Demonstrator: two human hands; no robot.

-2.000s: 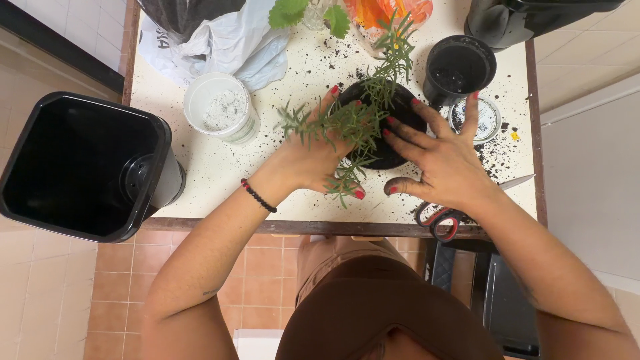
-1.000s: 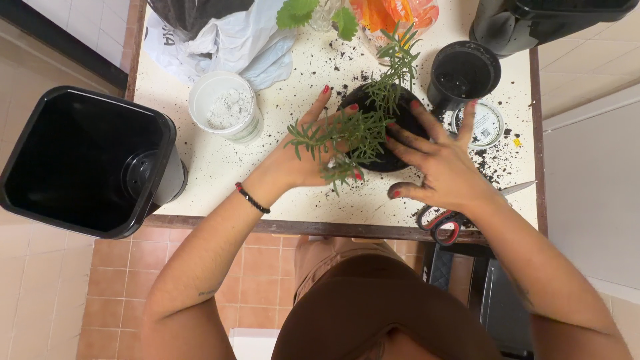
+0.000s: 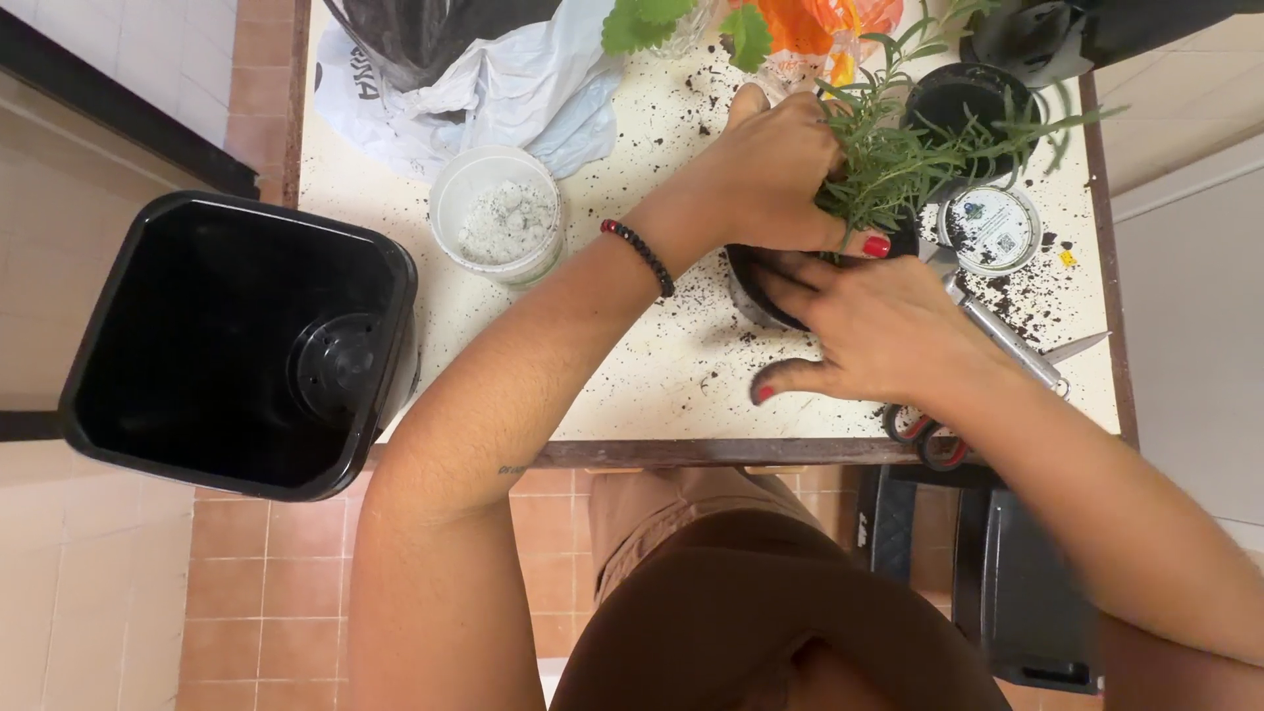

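Observation:
My left hand (image 3: 780, 168) is closed around the lower stems of a rosemary plant (image 3: 889, 158), which leans to the right over a black pot (image 3: 755, 286). The pot stands near the middle right of the table, mostly covered by my hands and the leaves. My right hand (image 3: 869, 321) is at the pot's near side, its fingers reaching down inside the rim and its thumb spread outside. The fingertips are hidden in the pot. A metal-handled tool (image 3: 1007, 331) and scissors with red and black handles (image 3: 923, 425) lie partly beneath my right forearm.
A large black square pot (image 3: 237, 346) stands at the left table edge. Nearby are a tub of white granules (image 3: 499, 217), plastic bags (image 3: 533, 79), an empty black pot (image 3: 973, 118) and a soil-dusted round lid (image 3: 987, 229). Green leafy cuttings (image 3: 647, 25) lie at the back.
My left hand has moved to the right and closed on the rosemary stems, and the plant now leans right. A metal-handled tool shows beside my right hand.

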